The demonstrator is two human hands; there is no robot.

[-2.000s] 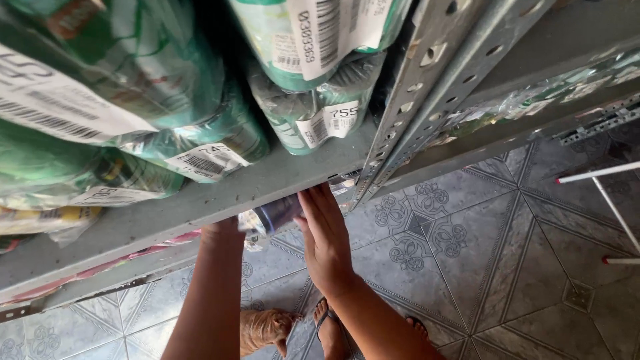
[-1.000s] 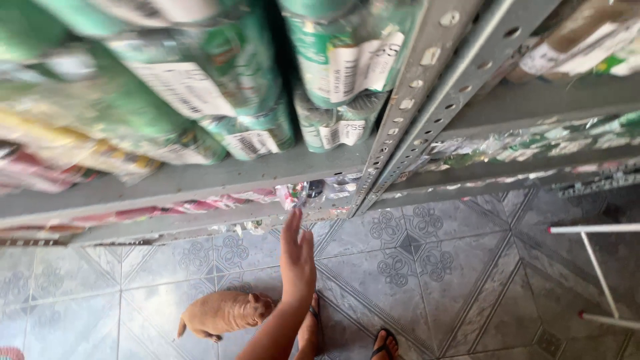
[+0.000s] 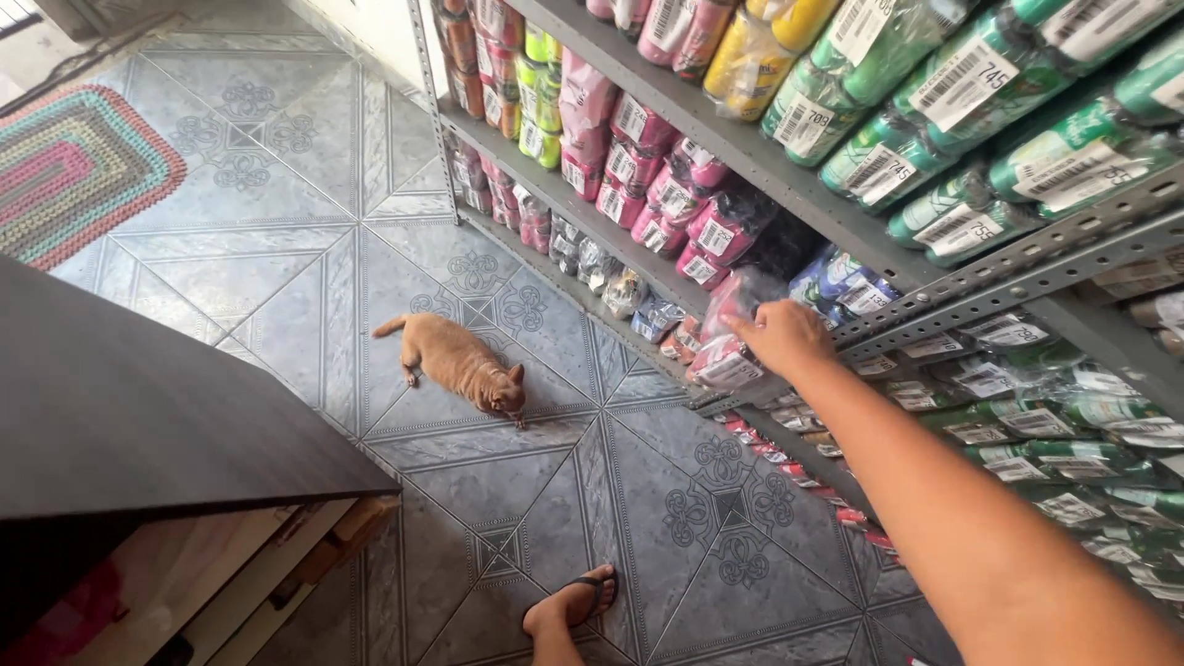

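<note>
My right hand (image 3: 788, 340) reaches in from the lower right, its thumb and fingers closed on a clear plastic-wrapped pink pack (image 3: 735, 310). This pack is at the front of a lower metal shelf (image 3: 680, 282), beside the upright post. Just below the hand is a red pack with a white label (image 3: 726, 363). Blue packs (image 3: 842, 282) stand to the right of the held one, and bright pink packs (image 3: 717, 236) to its left, with a dark gap behind. Green packs (image 3: 962, 83) fill the shelf above. My left hand is out of view.
A perforated metal post (image 3: 1017, 268) divides the shelving. A brown dog (image 3: 453, 361) stands on the tiled floor, left of the shelves. My sandalled foot (image 3: 578, 601) is at the bottom. A dark-topped piece of furniture (image 3: 185, 398) juts in from the left, below a braided rug (image 3: 83, 176).
Both hands were at the lower shelf at first; now only the right is in view, gripping a pink pack. The view has swung left, bringing in the rug and the dark furniture.
</note>
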